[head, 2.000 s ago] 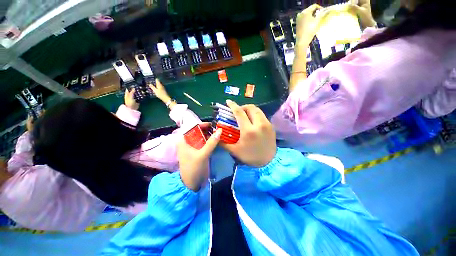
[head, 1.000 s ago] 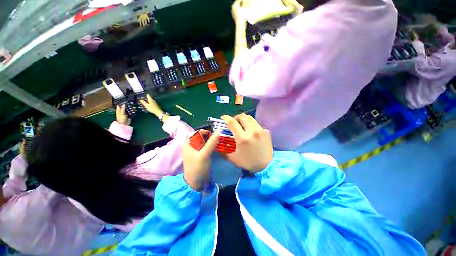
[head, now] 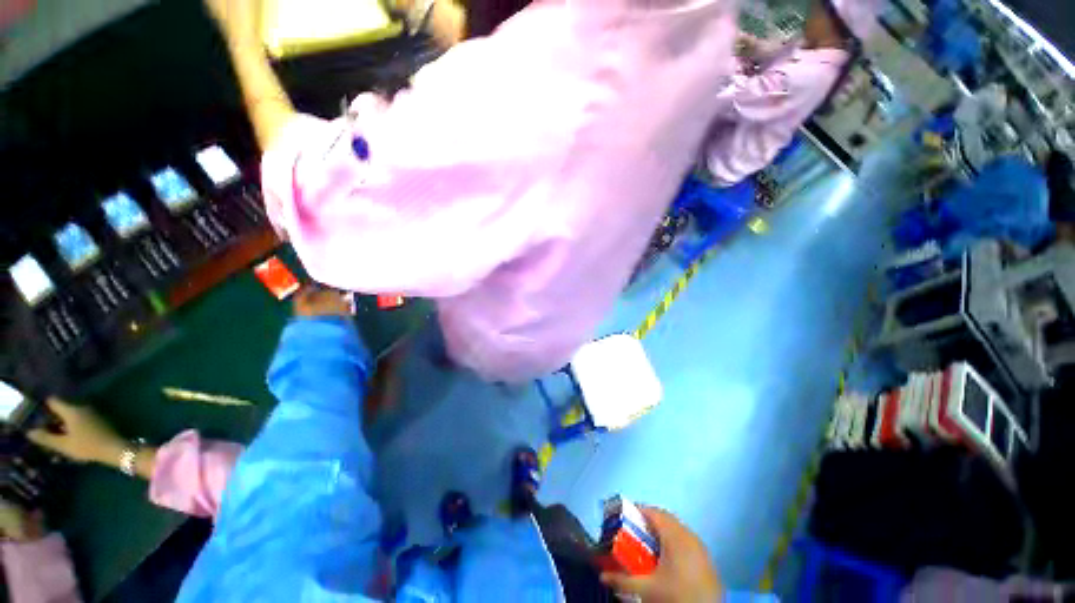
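My left hand [head: 321,302] is stretched out over the green bench top [head: 142,454], small and blurred. Its fingers are at the small flat pieces there, and whether it grips one cannot be told. One orange-red piece [head: 277,277] lies just left of it and another [head: 390,302] shows just right of it. My right hand [head: 678,563] is low in the picture, closed around a bunch of orange-red and blue-white pieces [head: 631,539]. A pale stick [head: 206,397] lies on the green top.
A row of keypad phones [head: 127,218] stands at the left. A person in a pink smock [head: 507,165] is close in front. Another person's hand [head: 83,436] is at the left edge. A white stool [head: 619,380] stands on the blue floor, with racks [head: 967,406] at the right.
The view has swung right. My left hand has left the bunch and moved forward to the pieces on the bench. My right hand holds the bunch alone, lower and further right in the picture.
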